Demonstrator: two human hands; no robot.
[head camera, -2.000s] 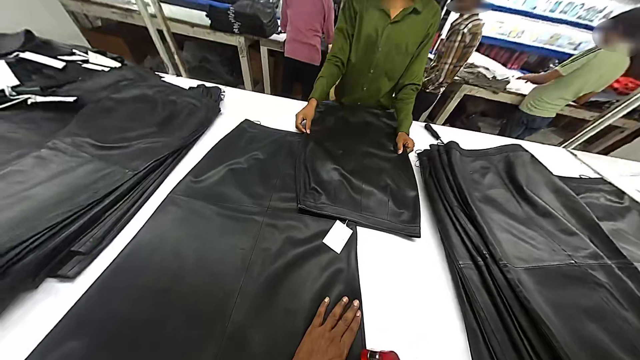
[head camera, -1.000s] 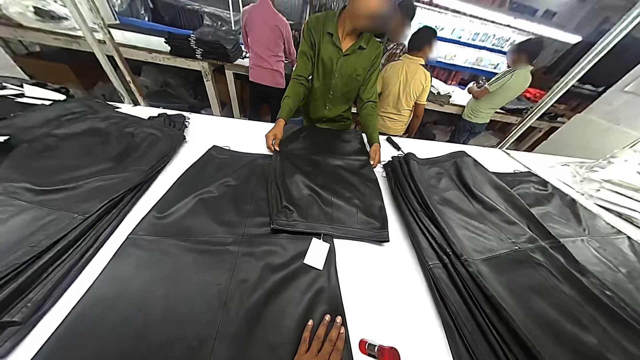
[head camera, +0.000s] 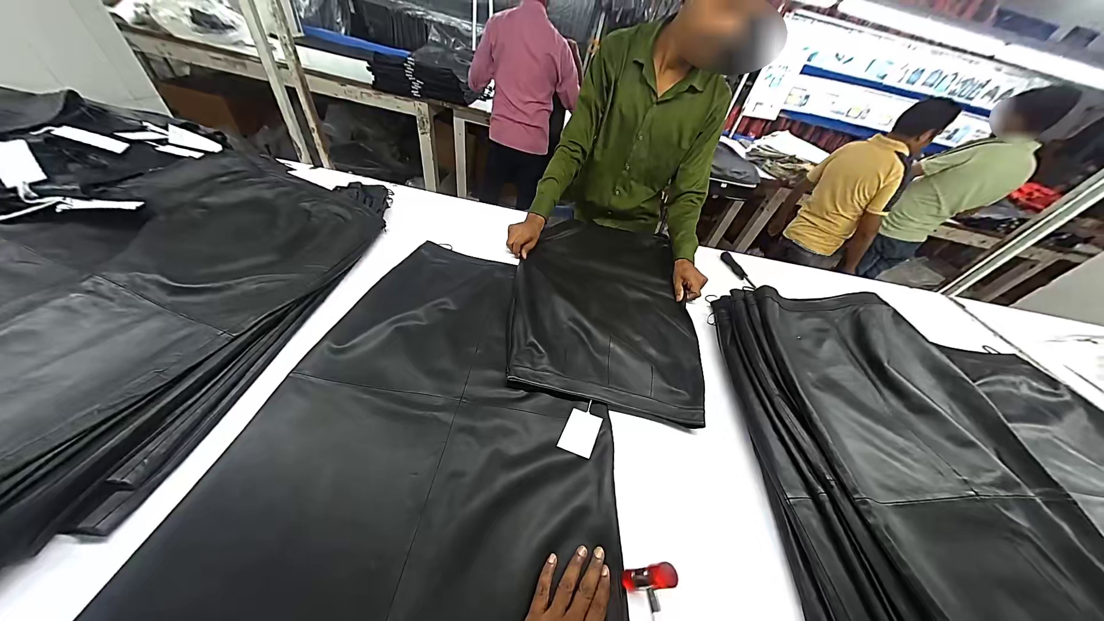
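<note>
At the bottom edge, my right hand (head camera: 571, 590) lies flat, palm down, with its fingers a little apart, on a long black leather skirt (head camera: 371, 448). Over the skirt's upper right part lies a shorter black garment (head camera: 608, 323), held at both sides by a person in a green shirt (head camera: 642, 129). A blank white tag (head camera: 580, 432) hangs from a thread near its lower hem. Just right of my fingers, on the white table (head camera: 681, 492), is a small red-and-metal tool (head camera: 650, 576), cut off by the frame. My left hand is out of view.
Stacks of black leather skirts flank mine, one at left (head camera: 172, 285) with white tags (head camera: 90, 139) and one at right (head camera: 897, 414). A dark-handled tool (head camera: 735, 266) sits near the far edge. Behind are wooden workbenches (head camera: 336, 86) and other people.
The view has tilted up and shifted. The person across the table still holds the shorter garment, and my right hand remains on the long skirt. More of the red tool shows than two seconds ago.
</note>
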